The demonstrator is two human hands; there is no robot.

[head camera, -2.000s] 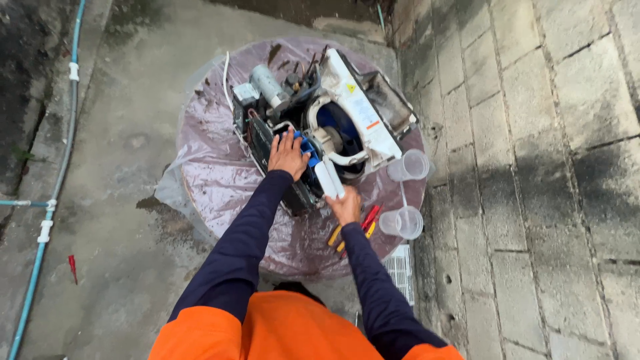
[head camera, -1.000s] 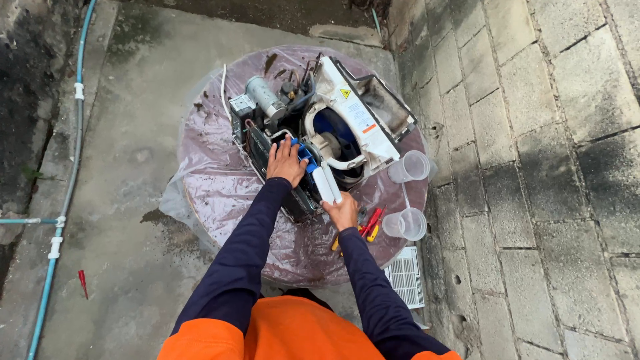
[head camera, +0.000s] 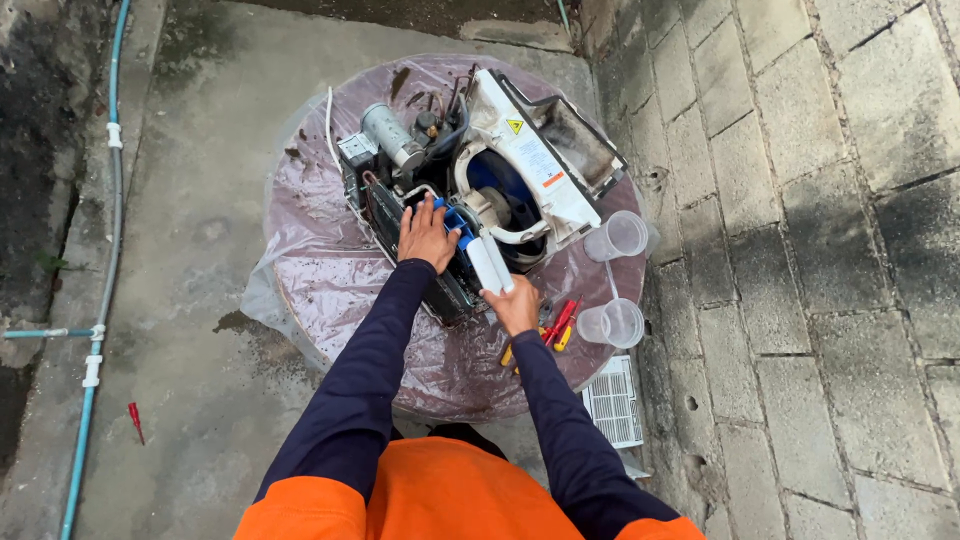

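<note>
An opened air-conditioner unit lies on a round table covered in plastic sheet, with its white housing [head camera: 532,161] at the right and a grey cylindrical part [head camera: 392,135] at the upper left. My left hand [head camera: 427,236] rests with fingers spread on a blue plastic part [head camera: 459,227] beside the dark finned coil [head camera: 401,229]. Below that, my right hand [head camera: 515,304] grips the lower end of a white plastic piece [head camera: 489,262], whose upper end meets the blue part. Whether the two are joined cannot be told. The black fan opening [head camera: 502,191] lies just right of them.
Red and yellow hand tools [head camera: 561,322] lie by my right wrist, near two clear plastic cups [head camera: 624,234]. A white grille [head camera: 615,401] is below the table's right edge, close to the block wall [head camera: 817,247]. A red screwdriver [head camera: 135,420] lies on the floor at left.
</note>
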